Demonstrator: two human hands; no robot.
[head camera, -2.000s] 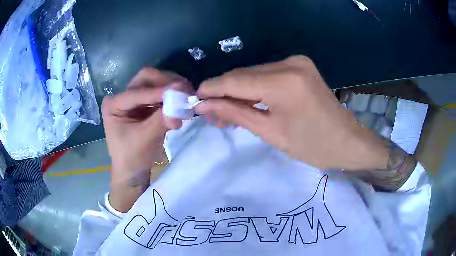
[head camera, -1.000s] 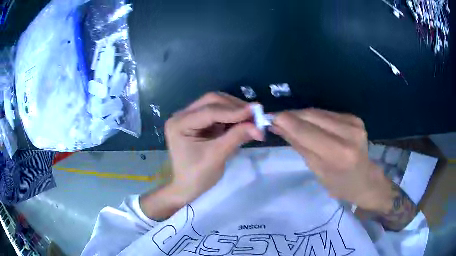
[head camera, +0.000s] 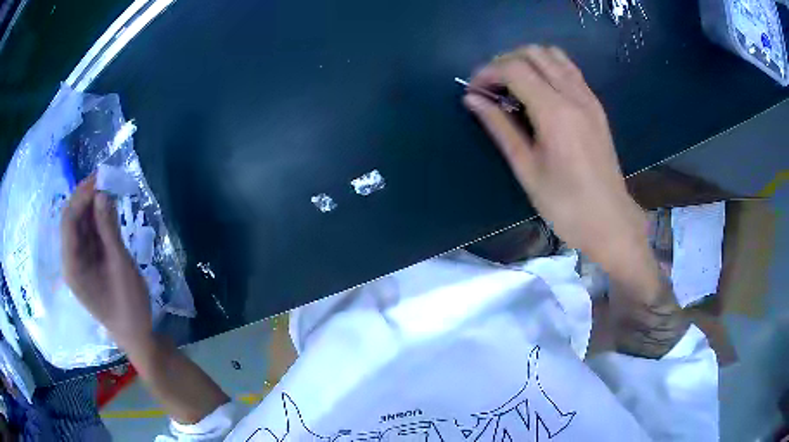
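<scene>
My left hand (head camera: 104, 255) is over the mouth of the clear bag of housings (head camera: 43, 285) at the left. Its fingertips are at a whitish translucent piece (head camera: 117, 179), which looks like a plastic housing pinched between thumb and finger. More white housings (head camera: 143, 242) lie in the bag beside the hand. My right hand (head camera: 554, 138) is over the table at upper right. Thumb and forefinger pinch a thin lead; its white tip (head camera: 462, 82) points left and dark reddish wires show under the fingers.
Two small shiny clumps (head camera: 368, 182) lie on the dark table (head camera: 259, 112). A pile of wire leads (head camera: 619, 10) is at the top right edge. A clear container (head camera: 753, 34) stands at the far right corner. A box with a white flap (head camera: 697, 250) is below the table edge.
My hands have moved apart from the joined white piece. The left has gone to the bag; the right has gone up over the table and now holds a lead. The view has shifted.
</scene>
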